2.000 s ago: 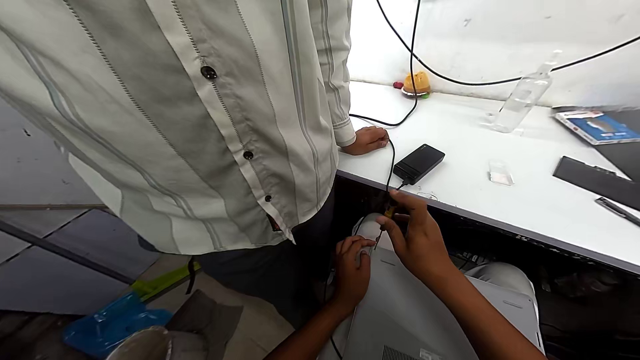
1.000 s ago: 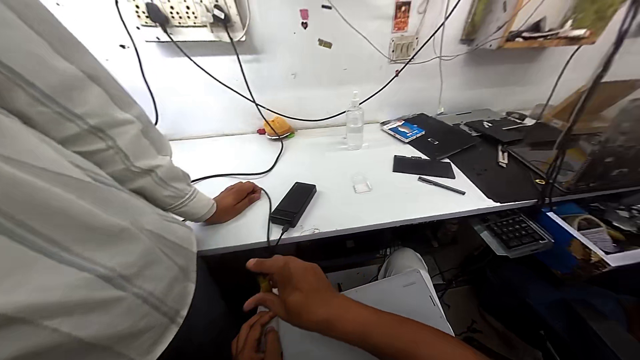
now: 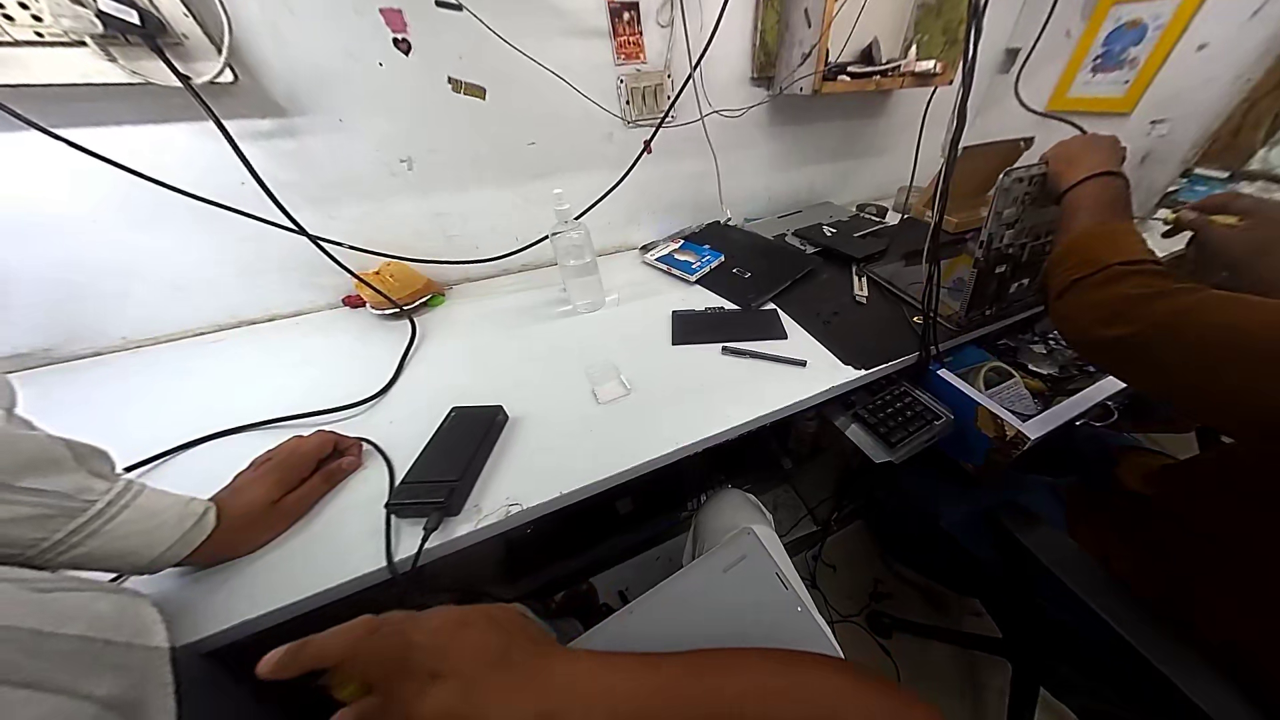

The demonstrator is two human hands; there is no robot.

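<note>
My right hand point(image 3: 430, 660) is at the bottom left, below the table's front edge, its index finger stretched out to the left. A small yellow thing point(image 3: 345, 688) shows beneath its fingers; whether it is gripped cannot be told. My left hand is out of view. A grey laptop point(image 3: 720, 600), underside up, lies across my lap behind the right forearm. On the white table point(image 3: 540, 390), above my right hand, sits a black power adapter point(image 3: 450, 460) with a black cable running over the front edge.
A person's hand point(image 3: 285, 490) rests left of the adapter. At right, another person's hand point(image 3: 1085, 160) holds an opened laptop point(image 3: 1005, 245). A clear spray bottle point(image 3: 577, 260), a black pen point(image 3: 763, 356), a black panel point(image 3: 728, 326) and a number keypad point(image 3: 900, 415) are also around.
The view has swung to the right, bringing the co-worker with the opened laptop into sight. My left hand, seen earlier beside the laptop on my lap, has left the view.
</note>
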